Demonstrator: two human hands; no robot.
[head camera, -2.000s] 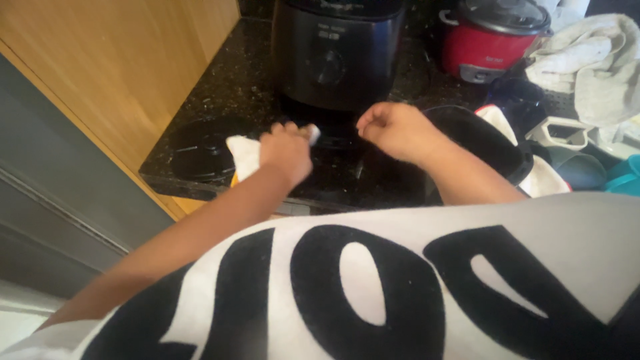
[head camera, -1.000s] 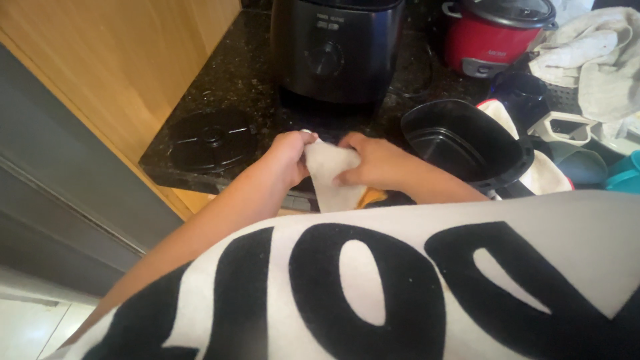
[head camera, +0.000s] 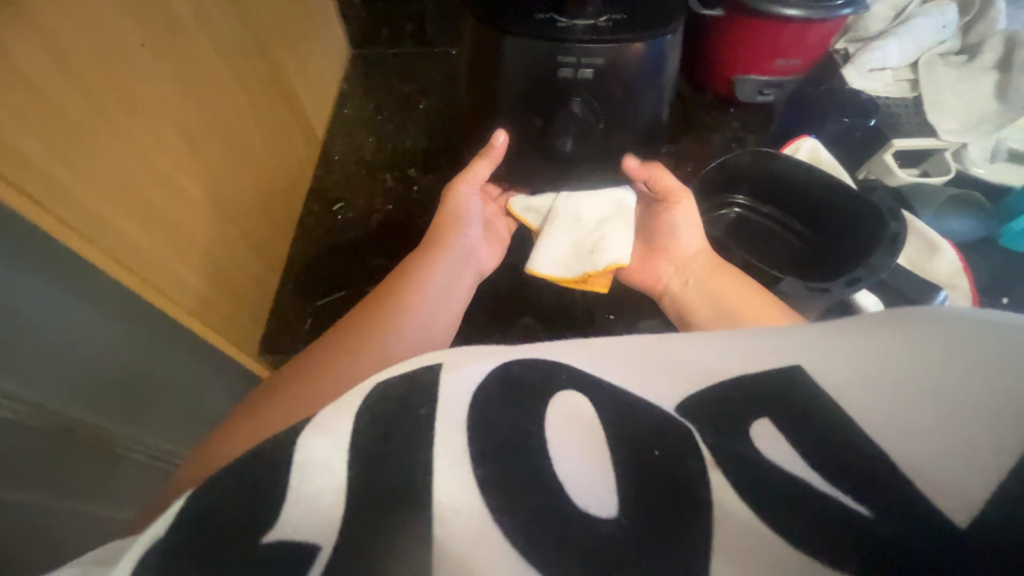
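A folded white cloth with an orange edge (head camera: 588, 232) is held up between my two hands, over the dark speckled countertop (head camera: 384, 160). My left hand (head camera: 480, 212) has its thumb raised, and its fingers touch the cloth's left corner. My right hand (head camera: 664, 228) holds the cloth's right side, with the thumb up and the other fingers partly hidden behind the cloth. Just beyond the hands stands a black air fryer body (head camera: 576, 96) with a round knob on its front.
Right of my right hand lies a black air fryer basket (head camera: 800, 220) on a red-edged white cloth (head camera: 932, 256). A red rice cooker (head camera: 772, 48) stands behind it, near crumpled pale cloths (head camera: 960, 64). A wooden panel (head camera: 176, 120) borders the counter's left side.
One second ago both hands were bunched on the cloth; now they are farther apart with the cloth folded between them. The dark flat piece at the left of the counter no longer shows.
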